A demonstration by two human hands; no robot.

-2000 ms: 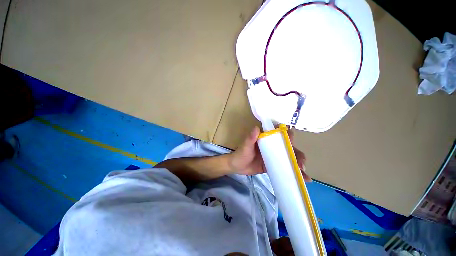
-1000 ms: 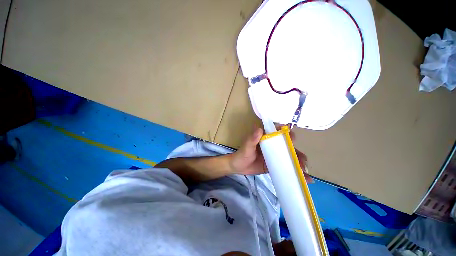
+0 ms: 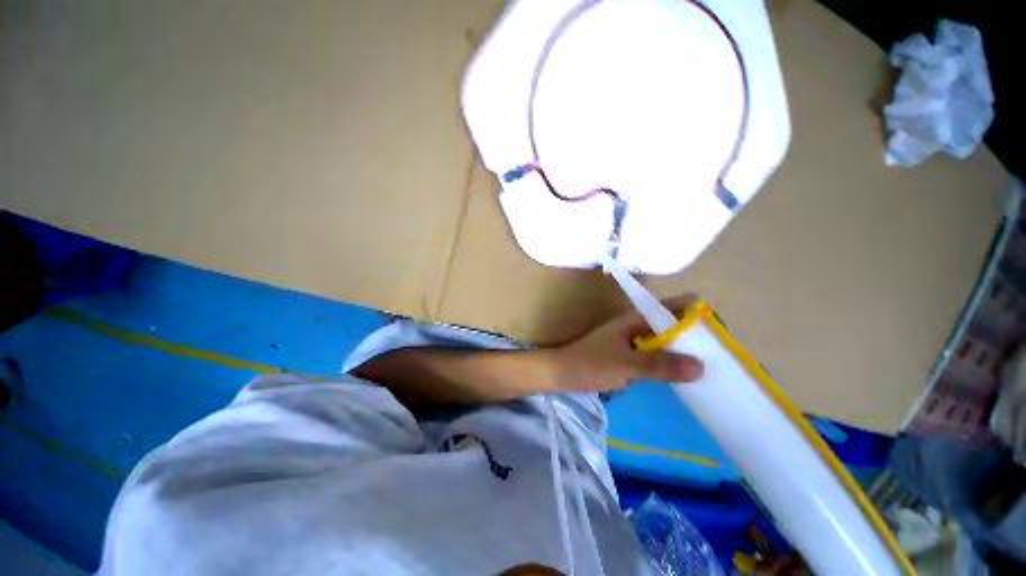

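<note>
A white many-sided panel [image 3: 675, 231] lies on the bench, its top cut off by the frame. A dark red wire loop [image 3: 577, 199] runs on it under grey tape tabs [image 3: 727, 196]. My left hand [image 3: 630, 358] is closed around the front of a yellow-framed caulking gun [image 3: 797, 413] with a white cartridge [image 3: 776, 461]. Its pale nozzle [image 3: 639, 295] points up-left, with the tip at the panel's lower edge by the lower tab; contact is unclear. A dark, blurred patch at the bottom edge by the gun's rear may be my right hand [image 3: 776, 559], mostly hidden.
Tan cardboard [image 3: 225, 135] covers the bench. A crumpled white wad [image 3: 939, 92] lies at upper right. A reddish patterned sheet [image 3: 965, 366] is at the right edge. Blue floor [image 3: 169, 326] with yellow lines shows below, and clear plastic [image 3: 672, 537] at the bottom.
The gun has tilted, its rear swinging right and its nozzle tip now at the lower tab. My left hand has shifted right on the gun. The view has shifted, moving panel and wad left and up.
</note>
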